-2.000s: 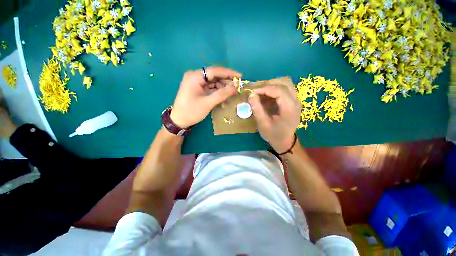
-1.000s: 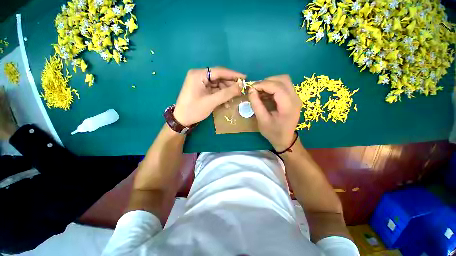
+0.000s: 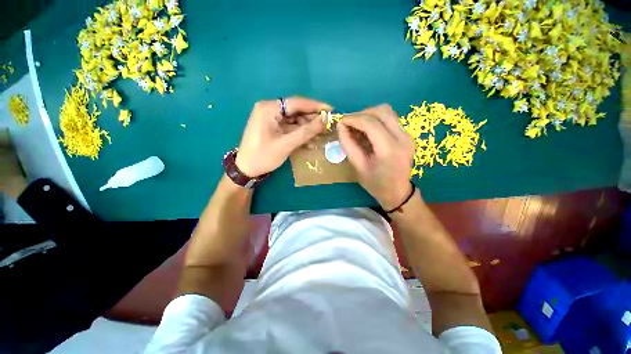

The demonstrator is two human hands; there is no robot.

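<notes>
My left hand [image 3: 277, 137], with a ring and a brown wristwatch, pinches a small yellow-and-white piece [image 3: 329, 119] between thumb and forefinger. My right hand [image 3: 379, 148] meets it from the right, thumb and forefinger closed at the piece's right side; whether they hold a separate small part is too small to tell. Below the hands lies a tan cardboard piece [image 3: 331, 174] with a white glue disc [image 3: 335, 152] on it, partly beside my right fingers, and a few yellow slivers [image 3: 313, 166].
A ring-shaped pile of small yellow parts [image 3: 460, 142] lies right. Heaps of yellow-and-white pieces [image 3: 536, 59] [image 3: 131, 45] lie at both far sides. A dense yellow clump [image 3: 81, 124] and white bottle [image 3: 136, 172] lie left. A dark sleeve [image 3: 52, 200] is at far left, blue bins [image 3: 574, 297] lower right.
My right fingertips have moved slightly left, closer against the piece in my left hand. My left hand keeps its pinch. The piles, bottle and cardboard are essentially unchanged.
</notes>
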